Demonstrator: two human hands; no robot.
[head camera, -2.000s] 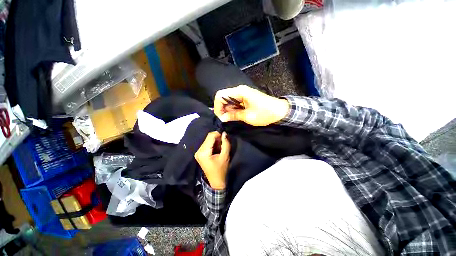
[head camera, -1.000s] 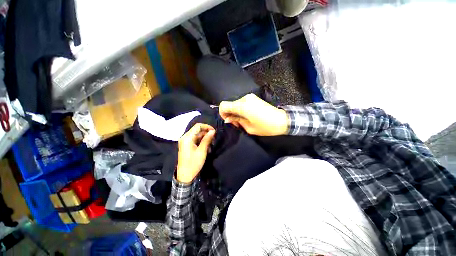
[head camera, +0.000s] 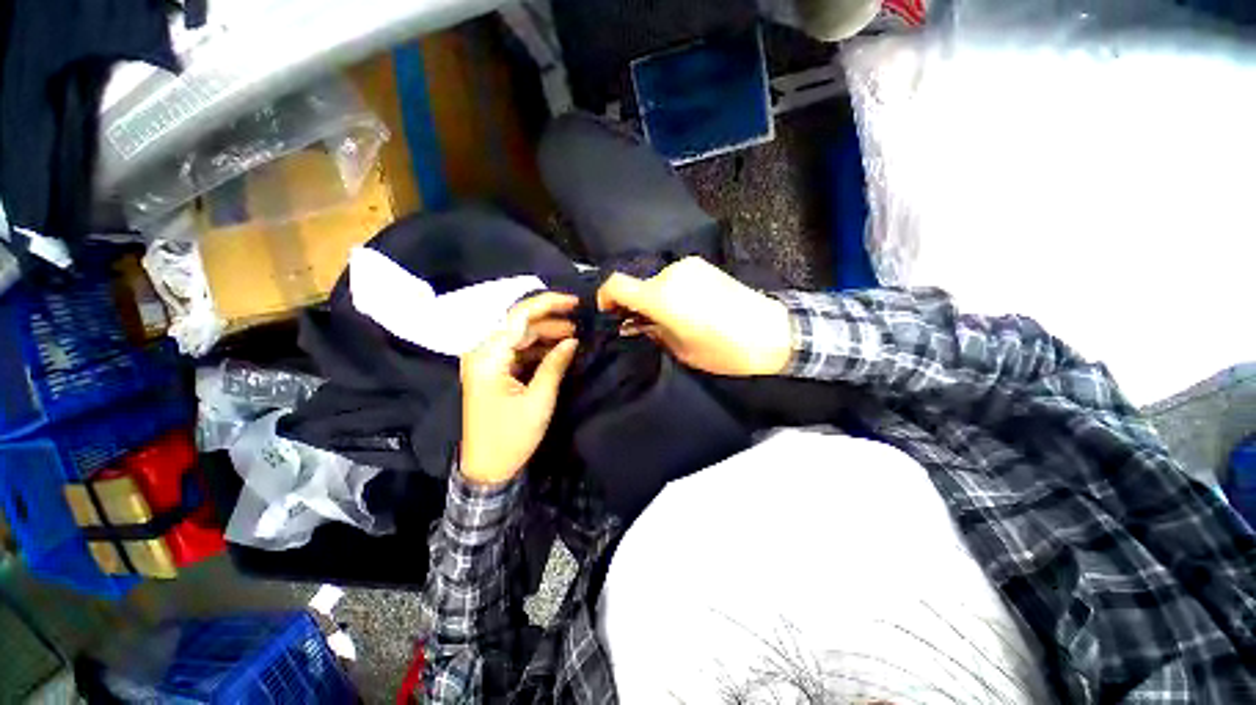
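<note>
A dark garment lies over my lap, with a large white patch on its left part. My left hand pinches the garment's dark fold between thumb and fingers, left of my right hand. My right hand is curled on the same fold, its fingertips close to those of my left hand. A small dark thing shows under the right fingers, but I cannot tell whether it is a tool or cloth.
A white table edge and a plastic-wrapped white bundle flank my lap. A cardboard carton with clear plastic stands at the upper left. Blue crates, a red-and-tan bundle and crumpled plastic bags lie at the left.
The dark tool seen earlier in my right hand no longer shows clearly. My left hand has moved left and up along the garment. The view has shifted, so the surroundings sit further left.
</note>
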